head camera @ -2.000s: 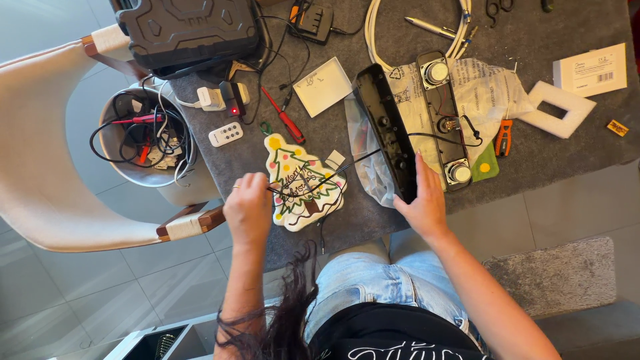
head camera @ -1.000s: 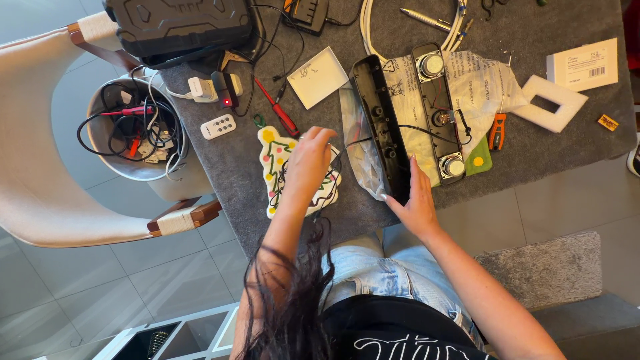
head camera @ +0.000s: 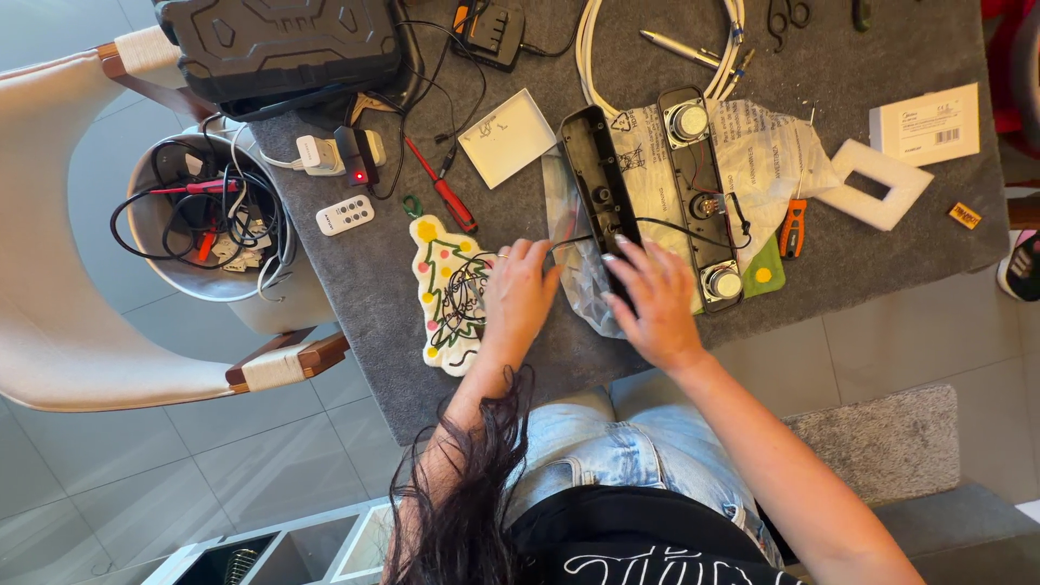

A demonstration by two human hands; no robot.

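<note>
A long black plastic housing [head camera: 600,162] lies on a clear plastic bag [head camera: 585,296], and my right hand [head camera: 654,305] rests over its lower end with fingers spread. A thin black cable [head camera: 678,226] runs through the housing to an open speaker bar [head camera: 704,199] with two round drivers. My left hand [head camera: 517,296] is at the right edge of a Christmas-tree-shaped cloth piece [head camera: 435,280], where the cable's coiled part lies. Its fingers are bent near the cable; whether they hold it is hidden.
A red screwdriver [head camera: 443,188], white box lid [head camera: 508,138], remote control [head camera: 345,215] and power adapters [head camera: 357,154] lie left of the housing. Orange-handled pliers [head camera: 793,230] and a foam frame [head camera: 881,185] are to the right. A bucket of cables [head camera: 171,268] stands beside the table, near a chair [head camera: 49,244].
My left hand was over the tree-shaped piece a second ago and is now at its right edge. My right hand has gone from the housing's side to over its lower end.
</note>
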